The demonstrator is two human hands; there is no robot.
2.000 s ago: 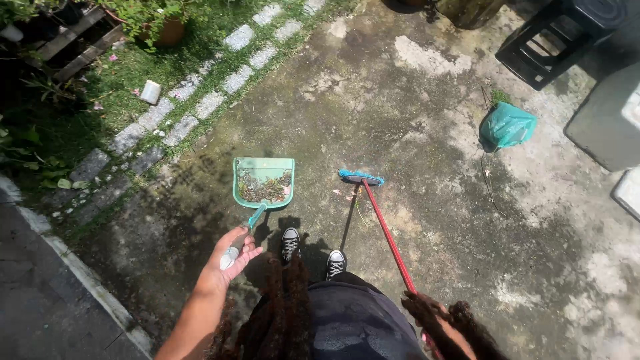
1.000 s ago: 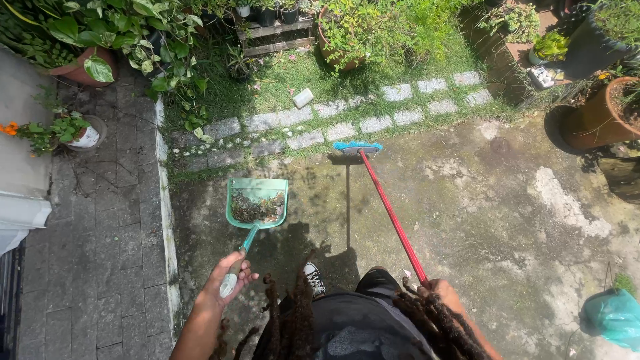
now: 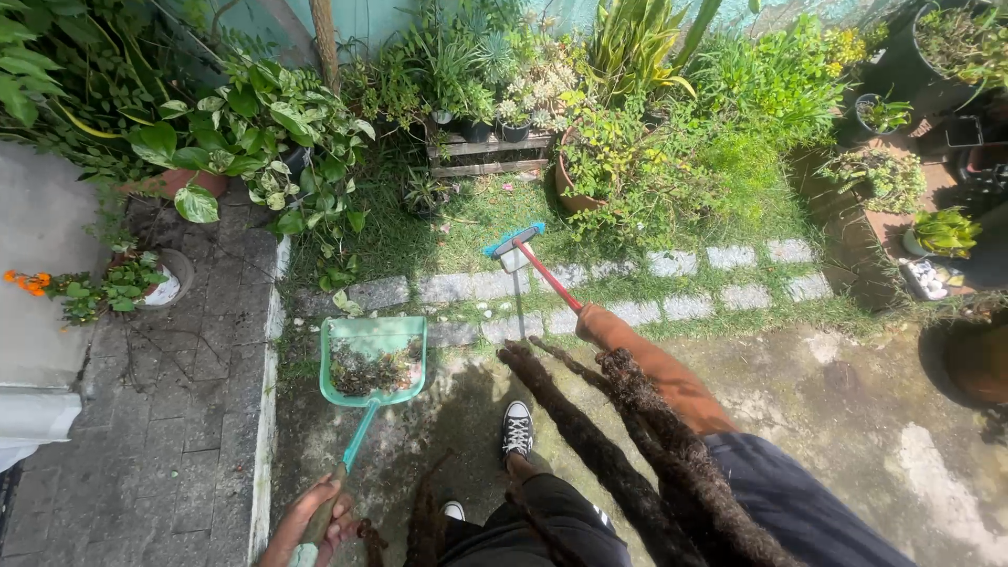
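Observation:
My left hand (image 3: 321, 516) grips the handle of a green plastic dustpan (image 3: 373, 329), whose pan holds dry leaves and dirt (image 3: 370, 368). The pan is over the concrete beside the paving stones, at left of centre. My right hand (image 3: 596, 321) is closed around the red pole (image 3: 551, 276) of a broom. The broom head (image 3: 516, 239), grey with blue bristles, is over the grass edge, above a small whitish block (image 3: 516, 258). Whether the bristles touch anything cannot be told. Long locks of hair hang across my right forearm.
Two rows of stone pavers (image 3: 744, 297) cross the grass. A large terracotta pot (image 3: 575, 177) and a wooden crate (image 3: 488, 157) with plants stand beyond. A white curb (image 3: 272, 394) borders the brick path (image 3: 189, 425) at left. More potted plants (image 3: 945, 232) stand at right.
The view has shifted toward the planted wall. My right arm has stretched forward, and the broom head has moved from the concrete to the grass near the whitish block. The dustpan is still in my left hand.

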